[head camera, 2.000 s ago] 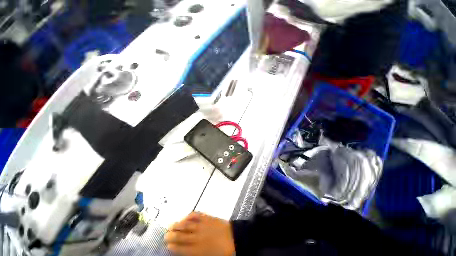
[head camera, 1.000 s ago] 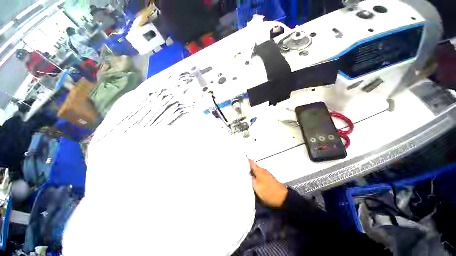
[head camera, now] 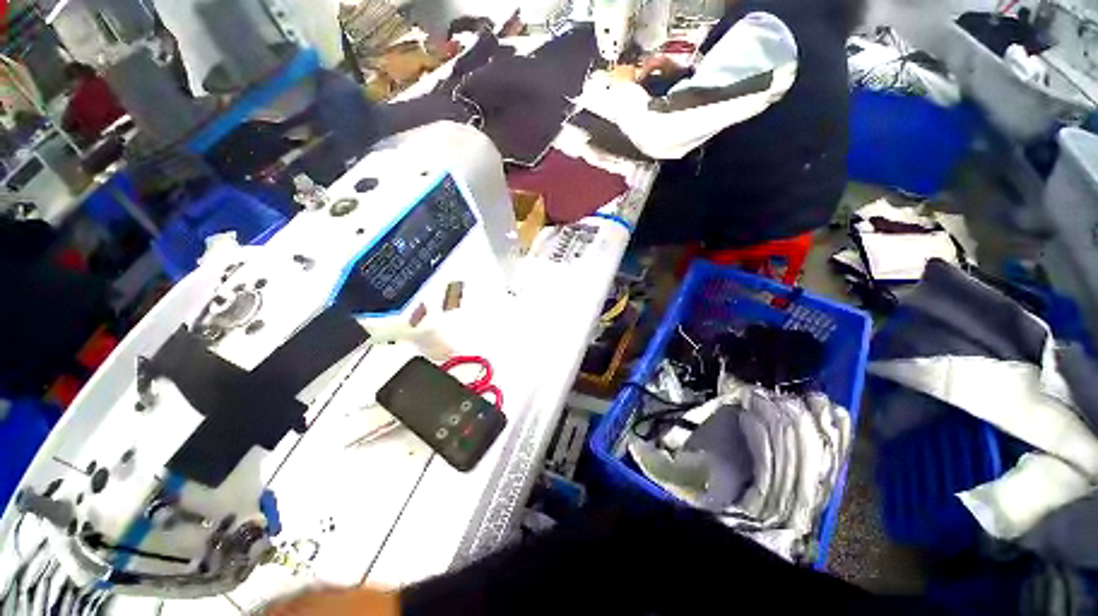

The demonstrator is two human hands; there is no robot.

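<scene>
The white sewing machine [head camera: 283, 283] runs diagonally across the left, with black strips [head camera: 229, 403] crossed over its head. A black smartphone [head camera: 442, 413] with round buttons lies on the white table [head camera: 512, 403], over red-handled scissors [head camera: 484, 375]; the silver blades show at its left. My right hand [head camera: 337, 600] is small at the bottom edge, below the needle area. It is mostly cut off, so its fingers and any hold are hidden. My left hand is not in view. Grey and white striped pieces [head camera: 42, 582] show at the bottom left corner.
A blue crate [head camera: 850, 421] with grey, white and black pieces stands right of the table. A person [head camera: 771, 132] works at another station behind, with dark and maroon cloth [head camera: 572, 187]. More blue crates and grey and white cloth [head camera: 981, 343] lie at the right.
The view has swung right. The large white fabric seen a second ago is out of view. My right hand, then at the fabric's edge, is now mostly below the frame.
</scene>
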